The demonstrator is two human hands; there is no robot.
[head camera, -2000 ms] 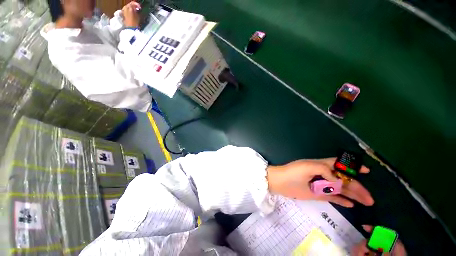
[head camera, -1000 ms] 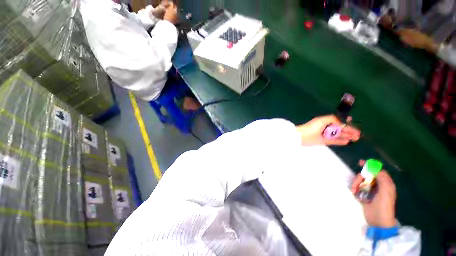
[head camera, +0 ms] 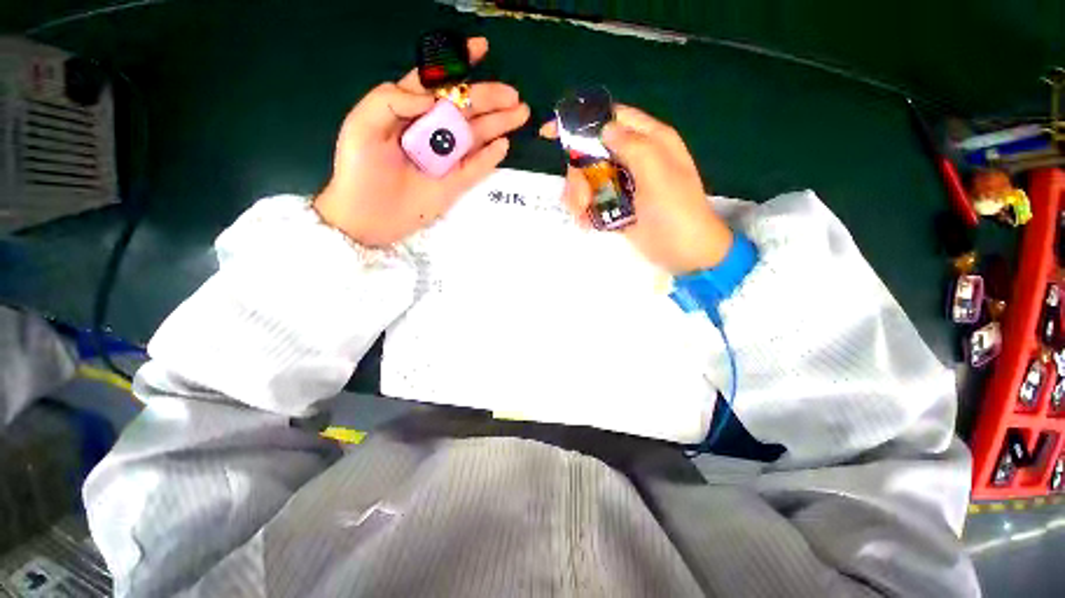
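Note:
My left hand (head camera: 403, 164) is palm up and holds a smartwatch assembly: a pink square part (head camera: 438, 138) lies on the fingers, joined by a short gold-orange link to a dark screen (head camera: 444, 58) with small red and green marks. My right hand (head camera: 654, 187) holds a second assembly between thumb and fingers, its dark glossy screen (head camera: 584, 111) at the top and a module with orange bits (head camera: 611, 196) below. A blue wrist strap (head camera: 717, 276) with a thin cord is on my right wrist. White paper sheets (head camera: 549, 315) lie under both hands, overexposed.
A red tray (head camera: 1002, 438) with units stands at the right edge. Two loose units (head camera: 967, 299) lie beside it. A red stick (head camera: 955, 175) and an orange-yellow figurine (head camera: 997, 196) are at upper right. A beige vented box (head camera: 64, 134) with a black cable is at upper left.
The view has swung right and down onto both hands. The screen in my right hand was green and now looks dark. Both hands still hold their units; the other person has left the view.

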